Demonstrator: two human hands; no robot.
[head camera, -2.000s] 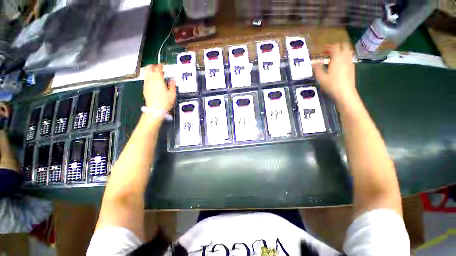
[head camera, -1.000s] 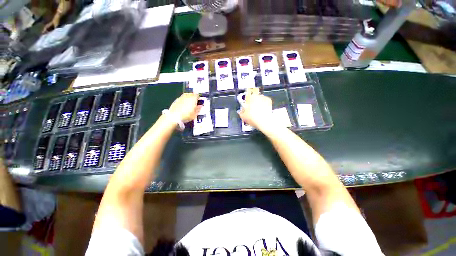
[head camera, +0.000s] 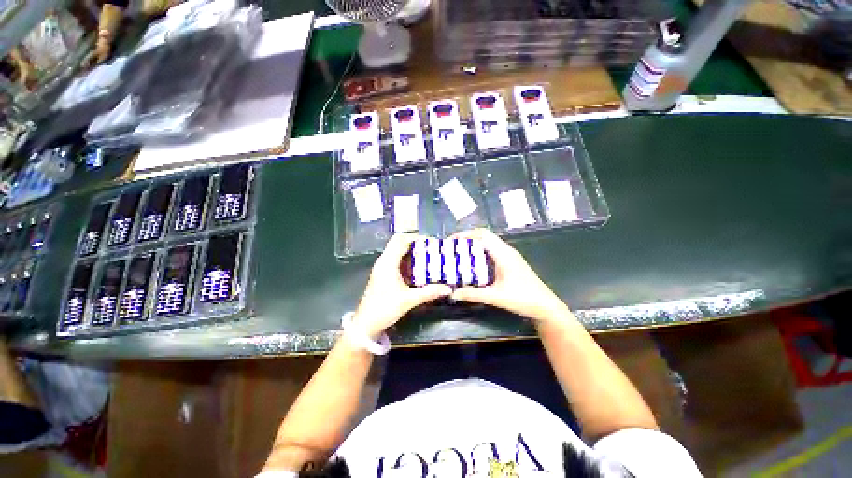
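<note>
My left hand (head camera: 393, 286) and my right hand (head camera: 505, 278) press a row of several phones on edge (head camera: 448, 261) between them, seen as white and dark blue stripes, above the bench's front part. Behind them lies a clear blister tray (head camera: 601, 222). Its back row holds several phones face down (head camera: 447, 131), white with dark oval camera windows. Its front row has no phones; small blank white slips (head camera: 458, 199) lie in the pockets.
At left a second clear tray (head camera: 63, 330) holds phones face up, with another tray beyond it. Grey plastic bags (head camera: 177, 79) lie on a white board. A whitish bottle (head camera: 655, 78), a desk fan (head camera: 383, 42) and stacked trays (head camera: 551, 33) stand behind. Part of a person's arm shows at far left.
The front-row phones have left the tray and are now stacked on edge between my hands. The hands have come together and moved toward me. White slips show in the emptied pockets.
</note>
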